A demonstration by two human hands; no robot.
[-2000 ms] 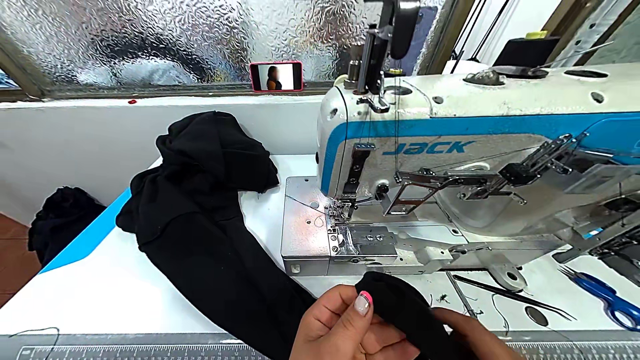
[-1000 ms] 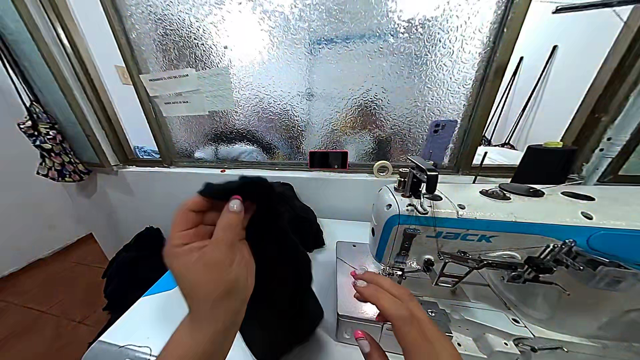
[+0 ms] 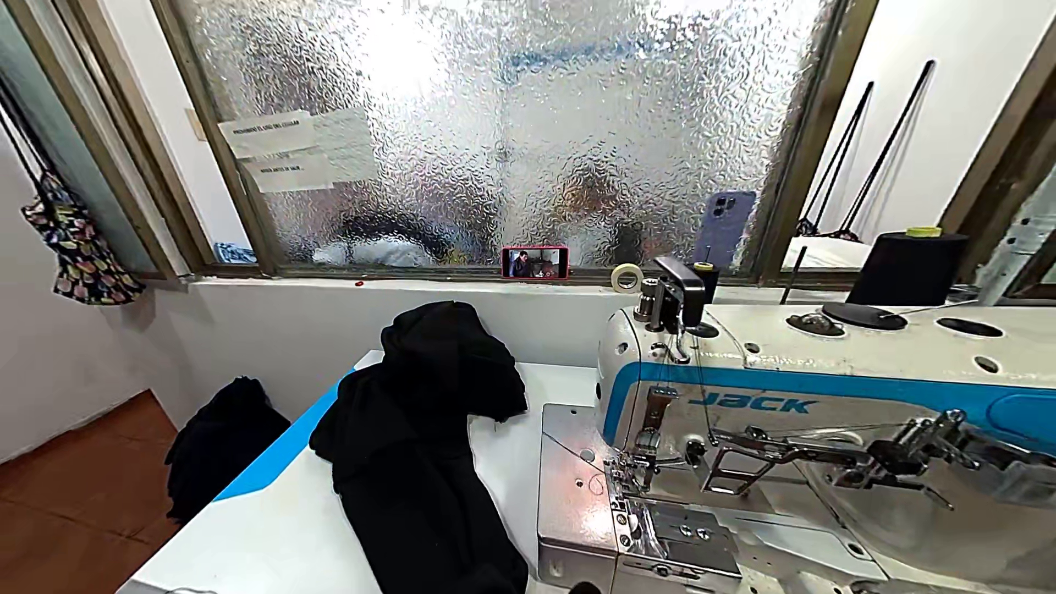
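Note:
Neither my left hand nor my right hand shows in the head view. A long piece of black fabric (image 3: pixel 421 462) lies bunched at its far end on the white sewing table (image 3: pixel 272 536) and runs down to the bottom edge. To its right stands a white and blue Jack industrial sewing machine (image 3: pixel 767 371), with its metal bed plate (image 3: pixel 577 487) beside the cloth. A loose thread lies over the plate. At the very bottom edge a small dark rounded thing (image 3: pixel 585 587) is partly cut off; I cannot tell what it is.
More black fabric (image 3: pixel 223 445) hangs low beyond the table's left edge. A phone with a lit screen (image 3: pixel 535 262), a roll of tape (image 3: pixel 627 279) and a purple phone (image 3: pixel 724 227) are along the window ledge. A black thread cone (image 3: pixel 907 268) stands behind the machine.
Both hands have left the view; one second ago the left was raised with black fabric and the right was by the machine's needle area.

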